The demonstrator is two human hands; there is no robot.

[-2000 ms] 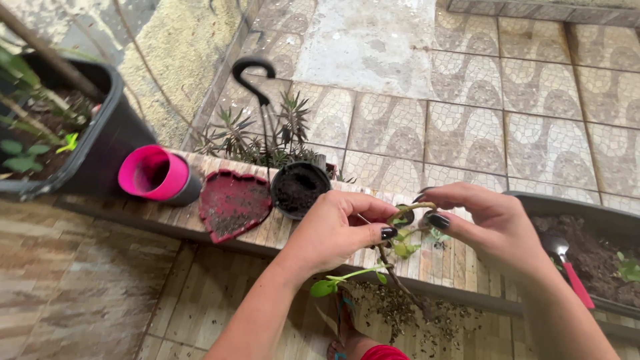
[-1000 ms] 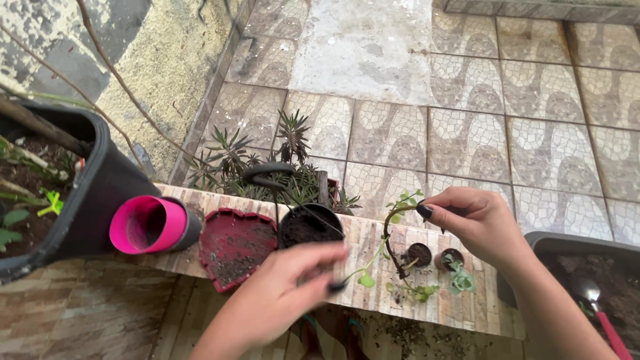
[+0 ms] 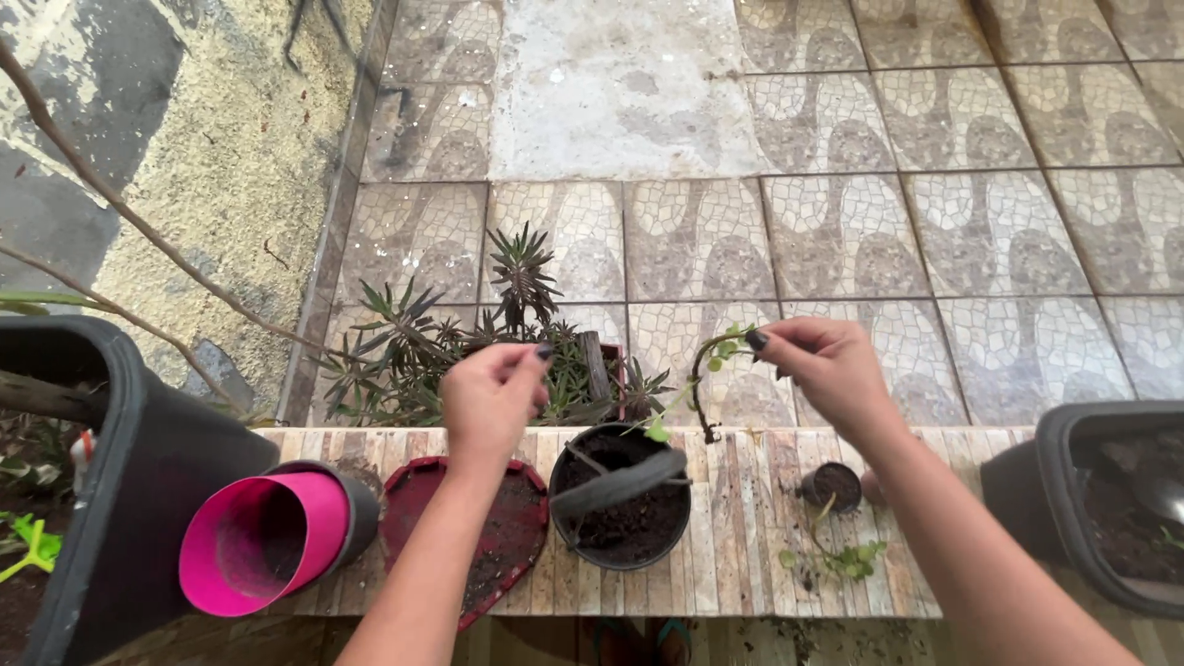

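My right hand [image 3: 819,365] pinches the top of a plant cutting [image 3: 700,379] with a dark curved stem and small green leaves, which hangs over the ledge's far edge. My left hand [image 3: 495,398] is raised above the red tray, fingertips drawn together; whether something thin is between them cannot be told. Between my hands stands a black hanging pot [image 3: 638,527] of dark soil, its hook [image 3: 618,483] lying across the top. A small dark pot [image 3: 831,487] with soil stands near my right forearm, and another leafy cutting [image 3: 851,560] lies on the ledge below it.
On the tiled ledge [image 3: 731,573] are a soil-strewn red tray [image 3: 416,509] and a pink pot [image 3: 328,518] within a dark one. Large dark planters stand left [image 3: 148,472] and right [image 3: 1027,481], the right one with a metal scoop [image 3: 1167,490]. Spiky plants [image 3: 524,277] grow behind the ledge.
My hands were together over the cutting, then parted. My left hand has moved up and away from the ledge. My right hand has lifted the dark-stemmed cutting farther back.
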